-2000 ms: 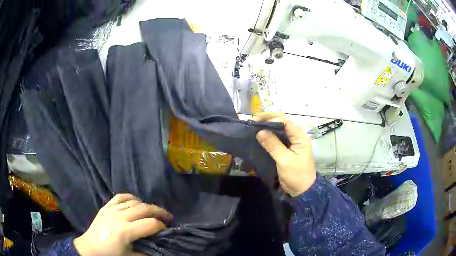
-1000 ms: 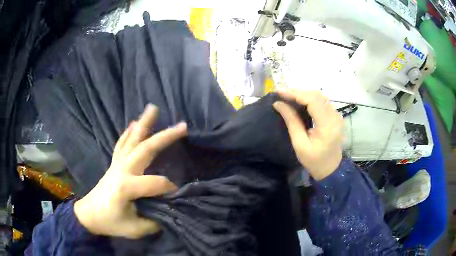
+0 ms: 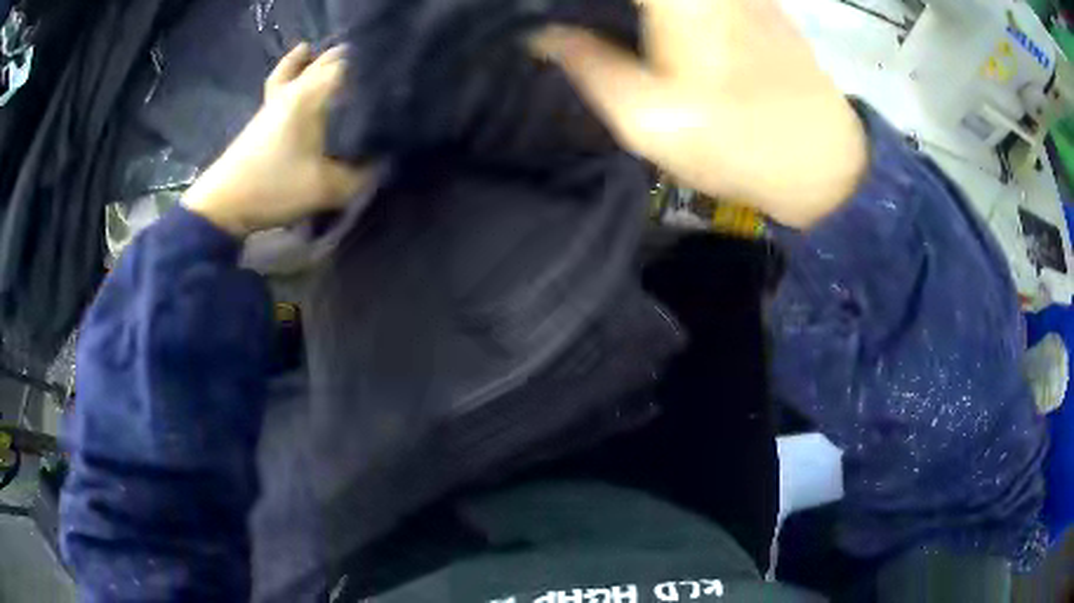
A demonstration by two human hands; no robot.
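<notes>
Dark cloth pieces (image 3: 471, 283) hang in a bundle from the table's front edge down over my lap, with pale stitch lines low on them. More dark cloth lies bunched at the top centre, blurred. My left hand (image 3: 283, 153) grips the cloth at its left side; some fingertips are hidden in it. My right hand (image 3: 730, 106) is raised over the right part of the bunched cloth, blurred and cut off by the top edge. Its thumb side lies against the cloth; whether it grips is unclear.
The white sewing machine (image 3: 972, 71) stands at the upper right, partly cut off. Heaped dark cloth (image 3: 59, 177) hangs at the left. Yellow tape (image 3: 737, 219) shows on the table edge. A blue bin (image 3: 1052, 324) is at the right rim. Dark green clothing with white letters is at the bottom.
The view has tilted down towards my lap. The fanned cloth pieces are now bunched at the top and hanging down. Both hands have moved up in the picture, my left onto the cloth's left side.
</notes>
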